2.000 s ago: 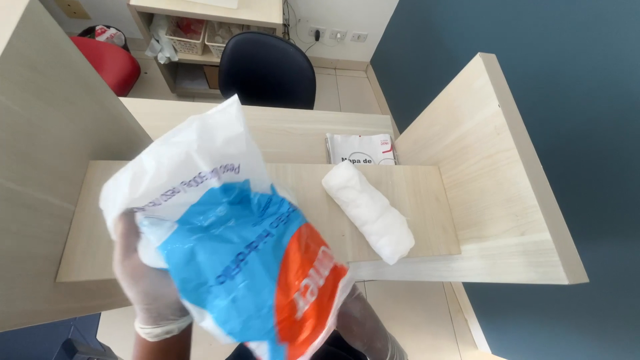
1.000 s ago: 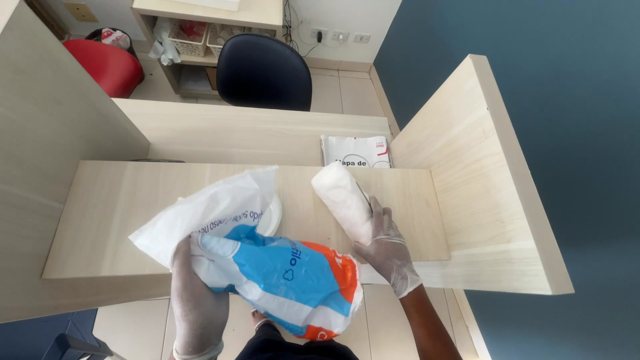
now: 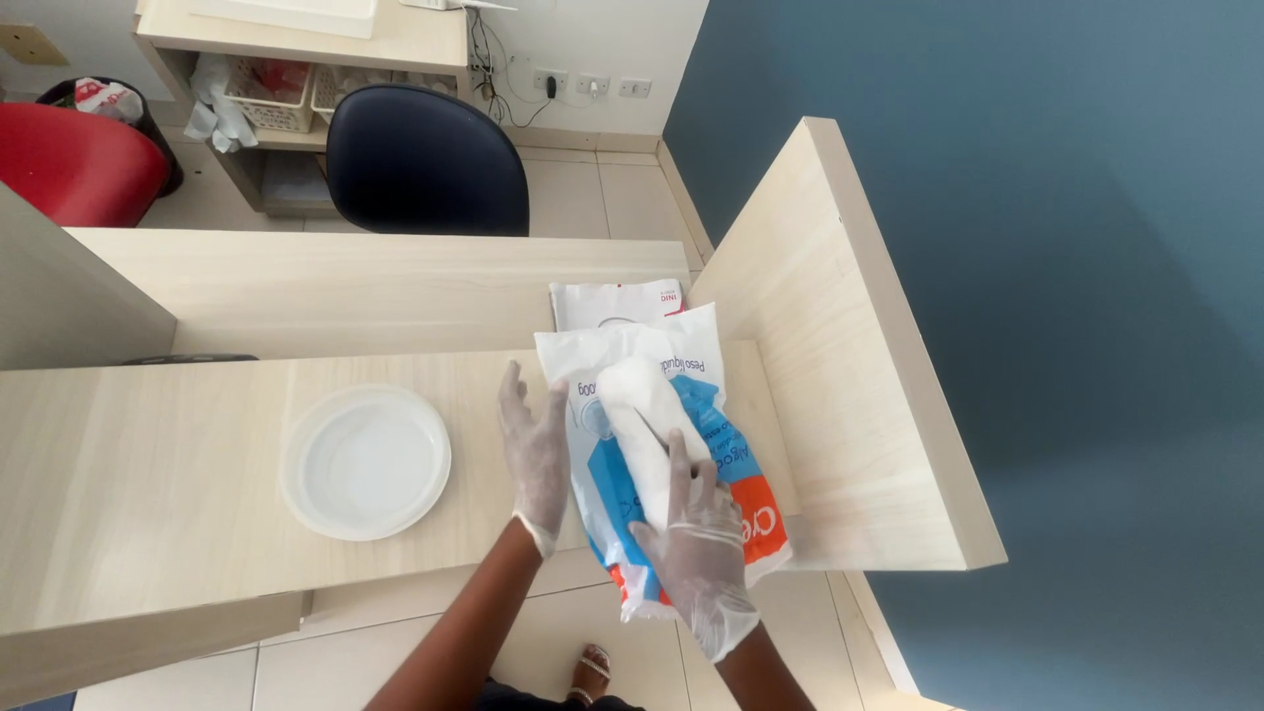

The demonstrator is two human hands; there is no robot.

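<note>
A white cotton roll (image 3: pixel 647 420) lies on top of a printed plastic cotton bag (image 3: pixel 617 484), which rests flat on the wooden counter (image 3: pixel 227 434). My right hand (image 3: pixel 696 528), in a translucent glove, holds the lower part of the roll, with fingers over its side. My left hand (image 3: pixel 536 444), gloved too, is beside the bag's left edge with fingers apart and nothing in it. Left of that hand stands a round white plastic plate (image 3: pixel 370 462). Behind the bag, partly covered by it, lies a white printed packet (image 3: pixel 612 303).
An upright wooden panel (image 3: pixel 839 346) closes off the counter's right end, beside a blue wall. Beyond the counter are a dark chair (image 3: pixel 427 163), a red chair (image 3: pixel 74 163), a bin and a shelf unit with baskets (image 3: pixel 272 94). A sandalled foot (image 3: pixel 591 671) shows below.
The cotton bag, earlier in my left hand, now lies on the counter under the roll. My left hand has let go of it. The plate, mostly hidden a second ago, now shows fully.
</note>
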